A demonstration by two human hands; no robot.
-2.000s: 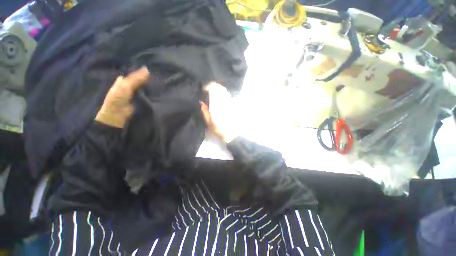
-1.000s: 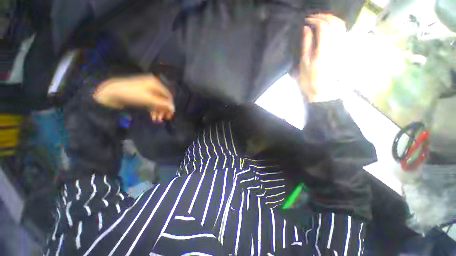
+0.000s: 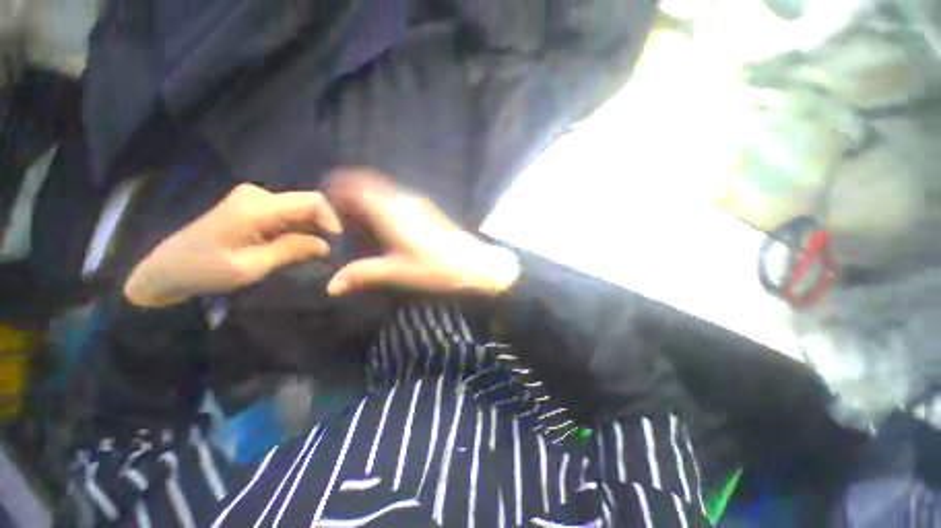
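Large dark cloth (image 3: 413, 113) is heaped across the upper left and middle, hanging over the table edge towards the lap. My left hand (image 3: 237, 245) is at the cloth's lower part, fingers and thumb pointing right; whether it pinches any cloth cannot be told against the dark background. My right hand (image 3: 423, 242) faces it close by, with blurred fingers on or over the cloth and the thumb spread away below them. No grip shows in it. The hands appear just apart, above the striped lap.
The glaring white table (image 3: 640, 227) is at right, with a dark front edge. Scissors with black and red handles (image 3: 812, 270) lie at its right side, beside a crumpled clear plastic bag (image 3: 867, 351). Striped clothing (image 3: 444, 443) fills the bottom.
My right hand has come down and left from the table's glare to beside my left hand. The cloth has shifted and uncovered more table. The scissors appear slightly farther left in view.
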